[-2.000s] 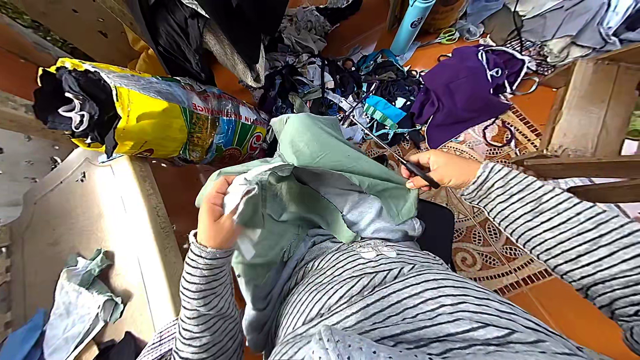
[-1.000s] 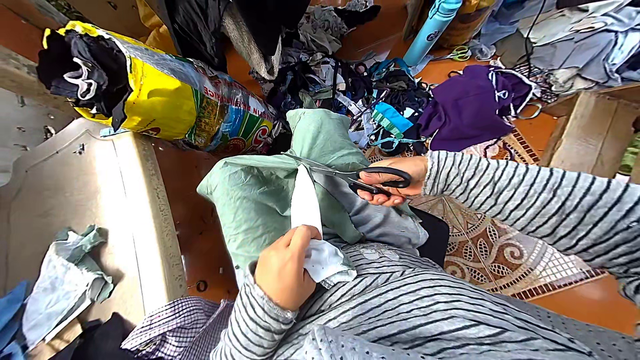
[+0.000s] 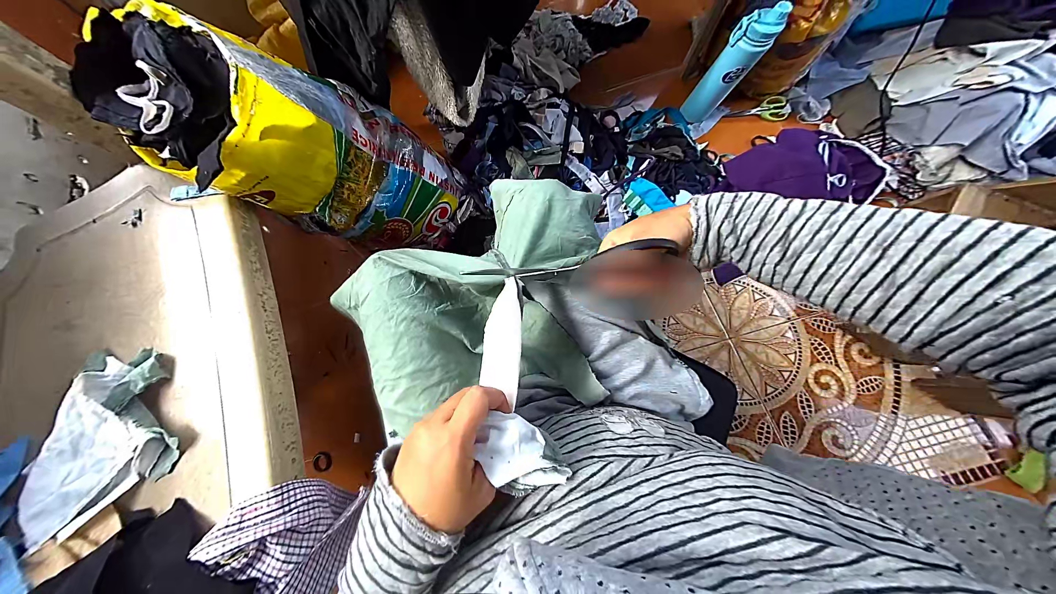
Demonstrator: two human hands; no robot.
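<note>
My left hand (image 3: 445,462) grips the end of a white fabric strip (image 3: 502,338), with a bunched white piece hanging below the fingers. The strip runs up taut to the blades of a pair of scissors (image 3: 536,271). My right hand (image 3: 643,276), partly blurred, holds the scissors by their black handles, their blades apart at the cloth. Pale green fabric (image 3: 421,330) lies over my lap, around and below the blades. Grey fabric (image 3: 643,363) shows beneath it, to the right.
A yellow printed sack (image 3: 289,140) stuffed with dark cloth lies at upper left, near a beige plastic surface (image 3: 148,280) with scraps (image 3: 99,437). Behind the green fabric are heaped dark scraps (image 3: 577,140), a blue bottle (image 3: 738,58), green-handled scissors (image 3: 771,108) and a purple cloth bag (image 3: 800,165).
Two seconds ago my left hand held bunched cloth at the left; it has since moved lower and right, drawing a white strip down from the scissors. My right hand has moved up and left.
</note>
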